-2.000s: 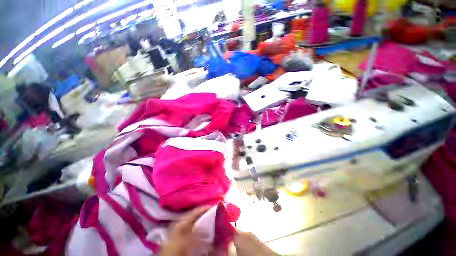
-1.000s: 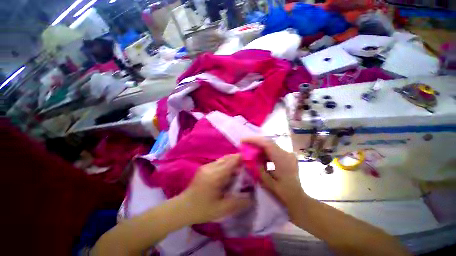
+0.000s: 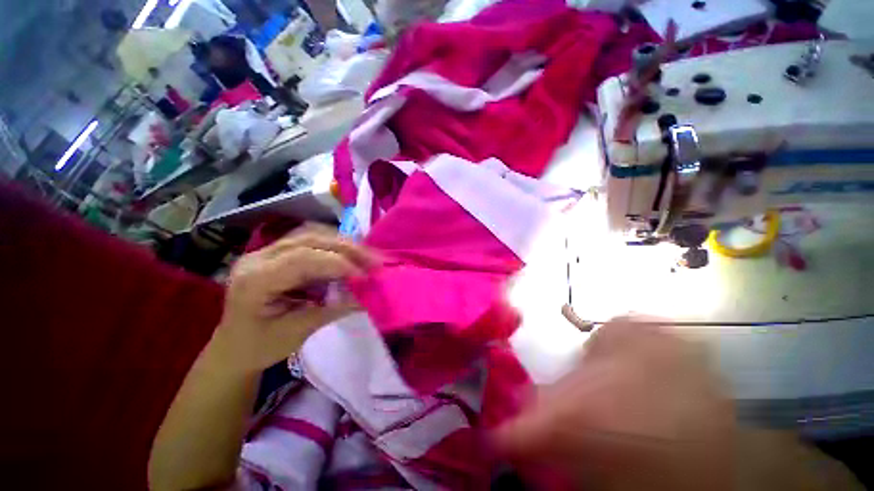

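The magenta-pink and lilac-white garment (image 3: 431,225) lies bunched left of the needle area and hangs down in front of me. My left hand (image 3: 292,288) pinches the pink cloth at its left edge between thumb and fingers. My right hand (image 3: 623,412) is blurred at the lower right, beside the garment's pink lower edge; its fingertips are too smeared to tell whether they grip cloth. The sewing machine head (image 3: 747,134) stands at the right, its needle area brightly lit, with no cloth visible under it.
A yellow ring-shaped handle (image 3: 746,236) lies on the machine bed (image 3: 805,288) right of the needle, beside reddish thread scraps (image 3: 793,240). More pink cloth (image 3: 479,105) is piled behind. A dark red sleeve or cloth (image 3: 86,355) fills the left edge. Other workstations stand behind at left.
My hands have moved apart from their meeting point on the cloth, left hand leftward, right hand down and right. Pink cloth now spreads between them. The view has shifted, placing the machine head higher.
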